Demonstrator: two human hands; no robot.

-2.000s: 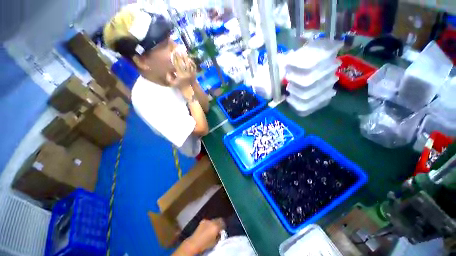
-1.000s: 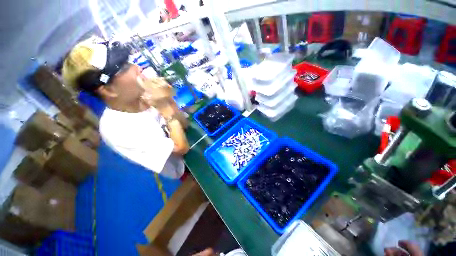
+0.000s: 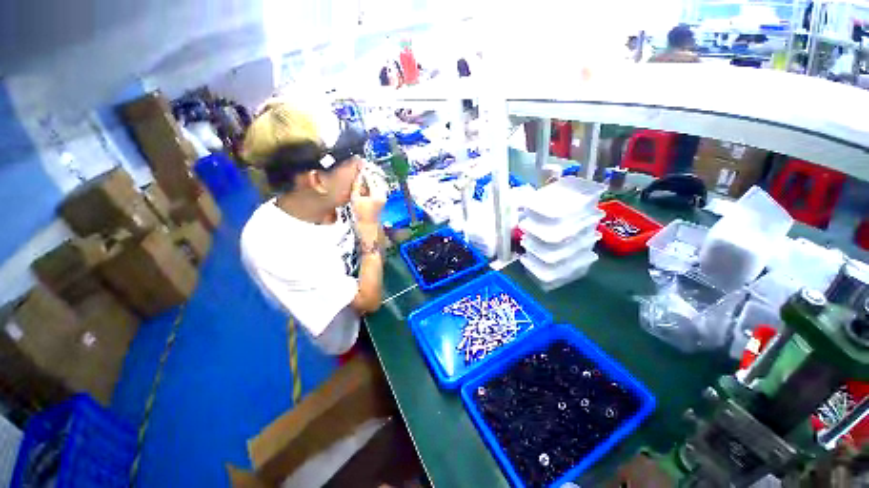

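Note:
Neither of my hands shows clearly in the picture. Nearest in front is a large blue bin (image 3: 636,405) heaped with small black rings, a few of them silver. Touching its far left side is a second blue bin (image 3: 431,335) with pale thin pins scattered crisscross. A smaller blue bin (image 3: 419,271) of dark parts stands beyond it. A green bench press (image 3: 793,367) stands at the lower right, its base cut off by the picture's lower edge.
A person (image 3: 310,253) stands beyond the bench's left edge, hand at face. Stacked clear tubs (image 3: 562,233), a red bin (image 3: 640,243) and bagged clear boxes (image 3: 681,319) stand farther back. An open carton (image 3: 314,419) is beside the bench; more cartons (image 3: 152,262) stand left.
The view has tilted up. The hand and clear box at the lower edge and the hand by the press are out of the picture. The other person's hand remains at the face.

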